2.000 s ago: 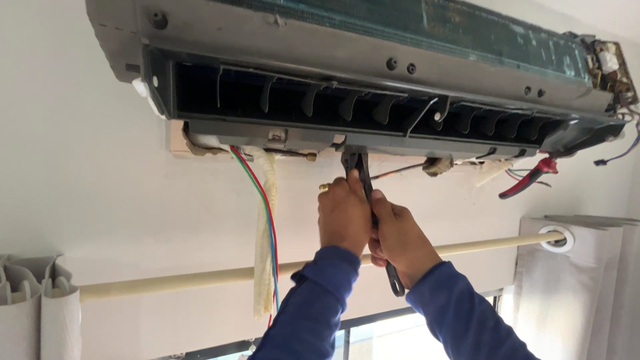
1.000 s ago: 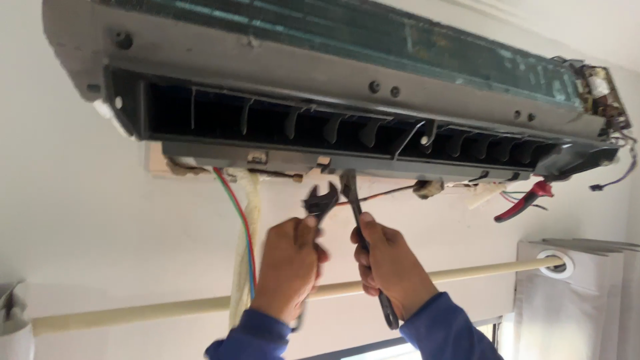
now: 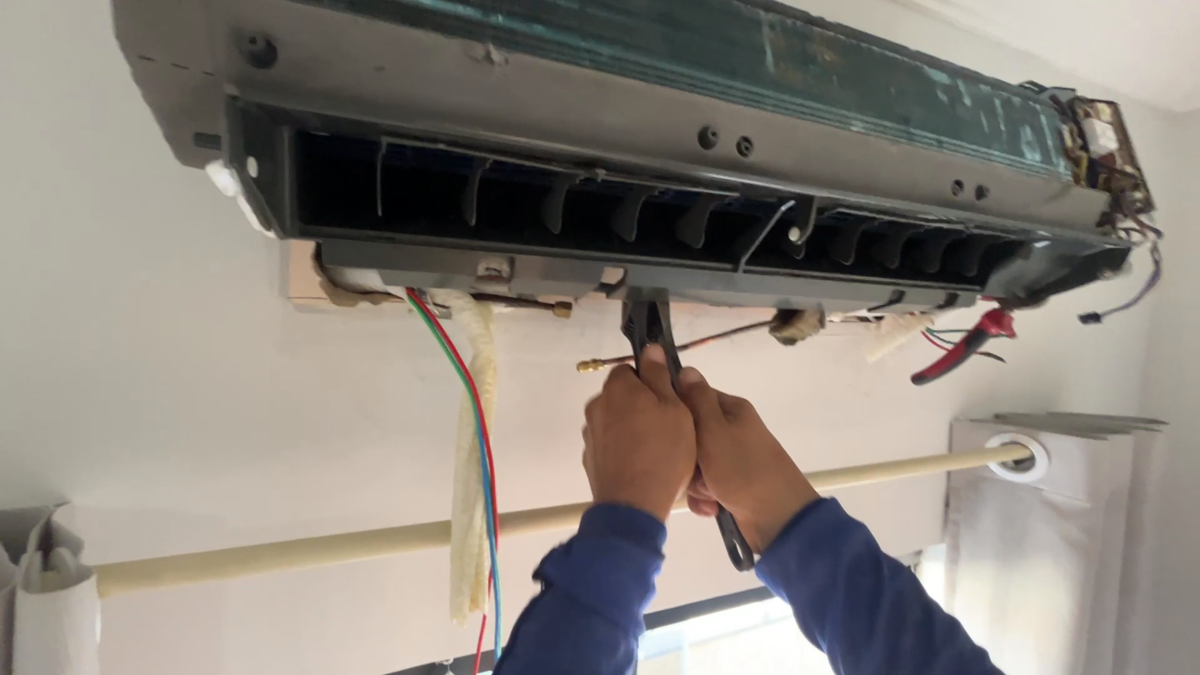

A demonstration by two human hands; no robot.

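An opened wall air-conditioner indoor unit (image 3: 600, 112) hangs above both hands. My left hand (image 3: 640, 436) is closed around a dark adjustable wrench (image 3: 643, 326), whose head is raised to the unit's lower edge. Directly beside it, touching it, my right hand (image 3: 745, 455) grips a second dark wrench (image 3: 735, 542), its handle end showing below the palm. The two wrench heads overlap under the unit, and what their jaws meet is hidden. Just left and right of them are a capped copper pipe end (image 3: 562, 308) and a thin pipe with a brass fitting (image 3: 591, 366).
Red-handled pliers (image 3: 966, 349) hang at the unit's right underside. Red, green and blue wires (image 3: 485, 441) dangle beside a wrapped pipe (image 3: 469, 525) at left. A curtain rod (image 3: 309, 551) crosses behind the forearms, with curtains (image 3: 1003, 544) at both ends and a window (image 3: 731, 642) below.
One second ago the hands were apart and the left wrench's open jaw was visible beside the other. Now the hands are together and both wrench heads are up under the unit.
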